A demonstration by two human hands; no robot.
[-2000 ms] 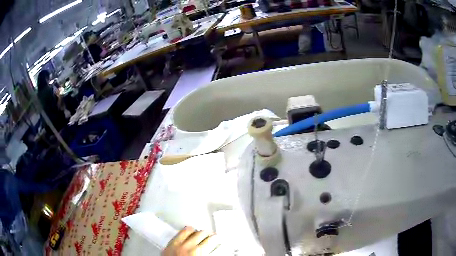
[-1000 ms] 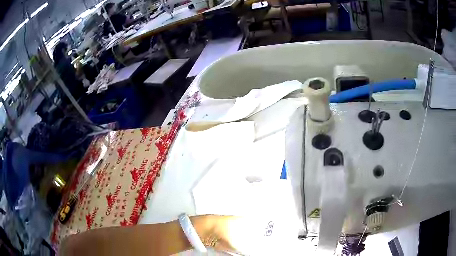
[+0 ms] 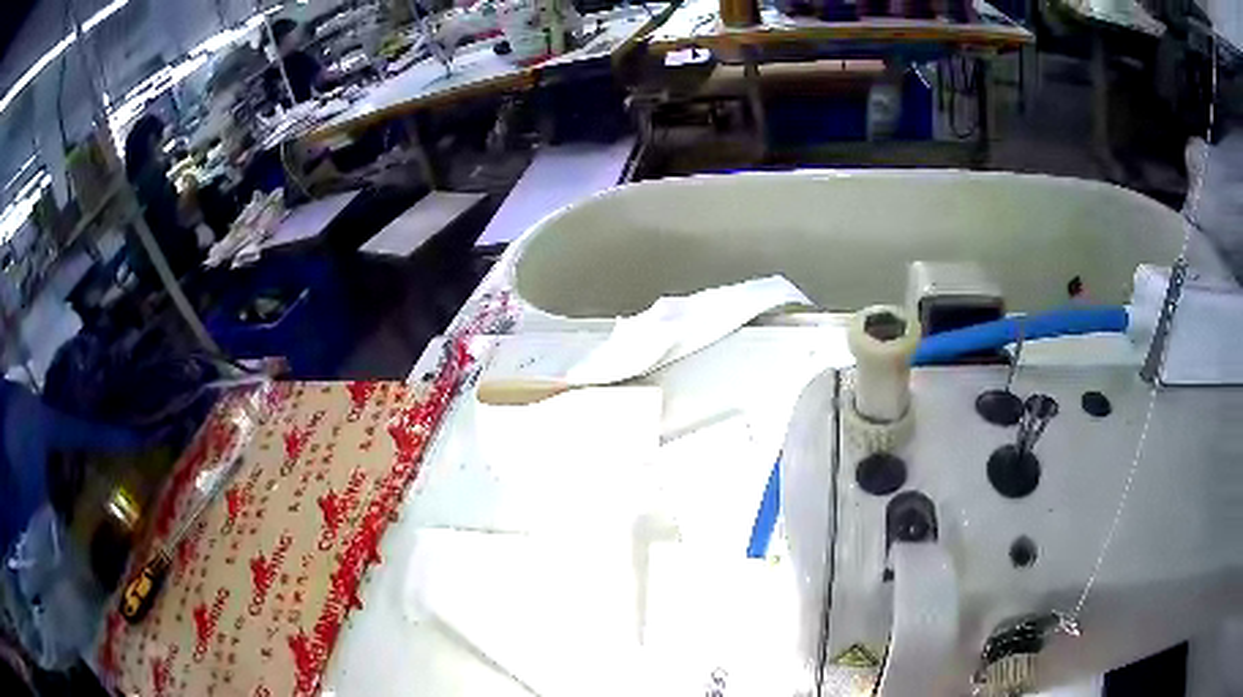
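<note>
White cut fabric pieces (image 3: 532, 586) lie on the glossy white table left of the machine head, washed out by glare. A curled white strip (image 3: 695, 327) lies farther back, with a beige edge at its left end. The off-white sewing machine head (image 3: 1063, 531) fills the right side. White thread (image 3: 1121, 504) runs down to a small ribbed knob (image 3: 1011, 665) at the bottom edge. The needle area is out of the frame. Neither of my hands is in view.
Cardboard with red print (image 3: 266, 545) is at left, with a yellow-and-black tool (image 3: 146, 588) on it. A blue tube (image 3: 1022, 331) crosses the head top into a white box (image 3: 1206, 334). A cream spool-shaped post (image 3: 883, 375) stands up. A person (image 3: 153, 184) is far left.
My left hand and forearm, over the fabric a second ago, have left the picture. The view has shifted, and the near fabric pieces lie differently, farther left.
</note>
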